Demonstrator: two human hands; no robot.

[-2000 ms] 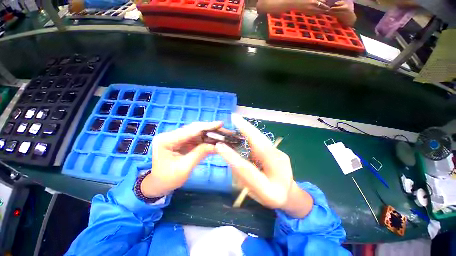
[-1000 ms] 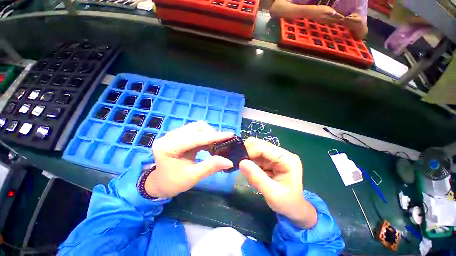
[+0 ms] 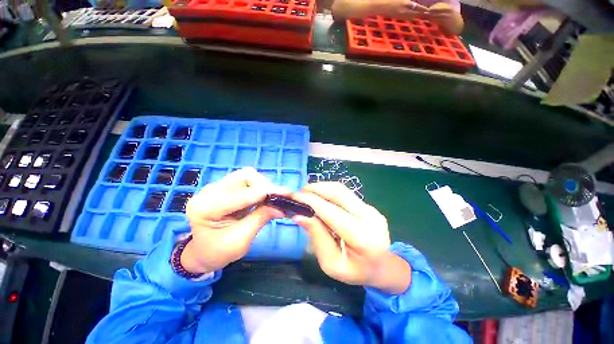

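Note:
A dark device unit (image 3: 291,205) is held edge-on between both hands, above the front right part of the blue tray (image 3: 222,174). My left hand (image 3: 225,218) pinches its left end between thumb and fingers. My right hand (image 3: 347,232) grips its right end, and a thin pale line shows by the right fingers; I cannot tell what it is. The fingers hide much of the unit's faces. The blue tray holds several dark units in its left and middle pockets; its right pockets show bare blue.
A black tray (image 3: 59,138) stands left. Loose thin frames (image 3: 334,176) lie right of the blue tray. Further right are a white card (image 3: 451,205), blue tool (image 3: 491,223), thin rod (image 3: 481,261), orange block (image 3: 521,287) and fan (image 3: 571,186). Red trays (image 3: 408,41) and another person's hands are opposite.
The unit was turned to show its broad dark face one second ago and is now edge-on, with both hands closer together. The camera view has shifted slightly.

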